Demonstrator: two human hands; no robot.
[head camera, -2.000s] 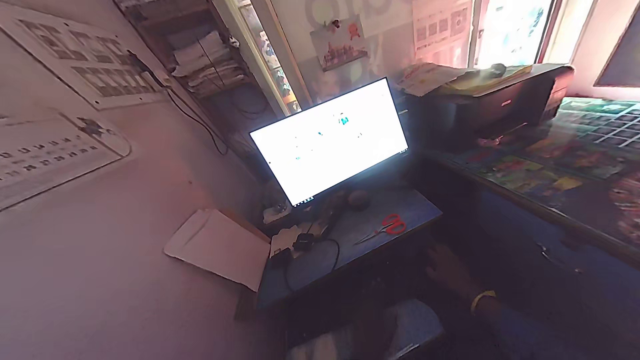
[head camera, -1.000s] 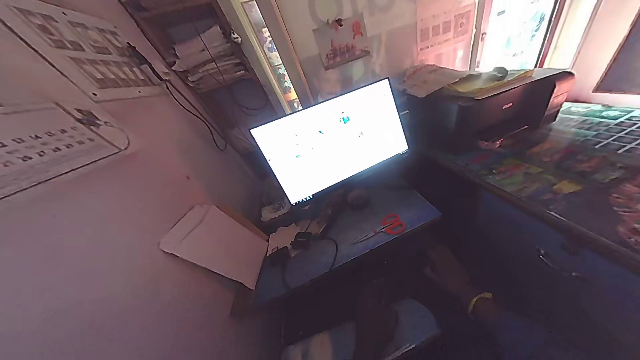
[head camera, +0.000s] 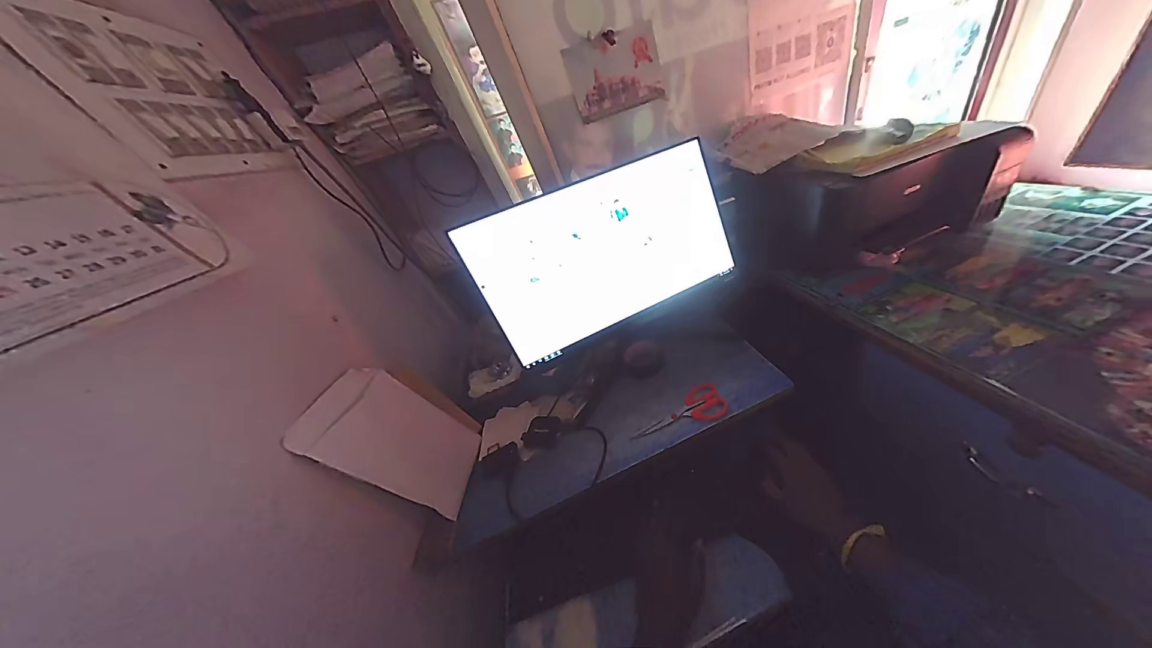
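Note:
My right hand (head camera: 805, 481), with a yellow band at the wrist, is in the dark below the right edge of the blue desk top (head camera: 720, 360); its fingers blur into shadow, and I cannot tell what it touches. A dim dark shape at the bottom centre may be my left hand (head camera: 670, 567), but its fingers are hidden in the dark. Scissors with red handles (head camera: 706, 403) lie on the desk top nearest my right hand. A black cable with an adapter (head camera: 542, 432) lies left of them. Behind stands a lit monitor (head camera: 598, 247).
A white envelope (head camera: 387, 441) leans at the desk's left side. On the right, a black Epson printer (head camera: 900, 193) with papers on it stands on a counter (head camera: 1017, 324). A drawer or door handle (head camera: 990, 468) juts from the counter's front. Stacked papers (head camera: 373, 99) fill a shelf at the upper left.

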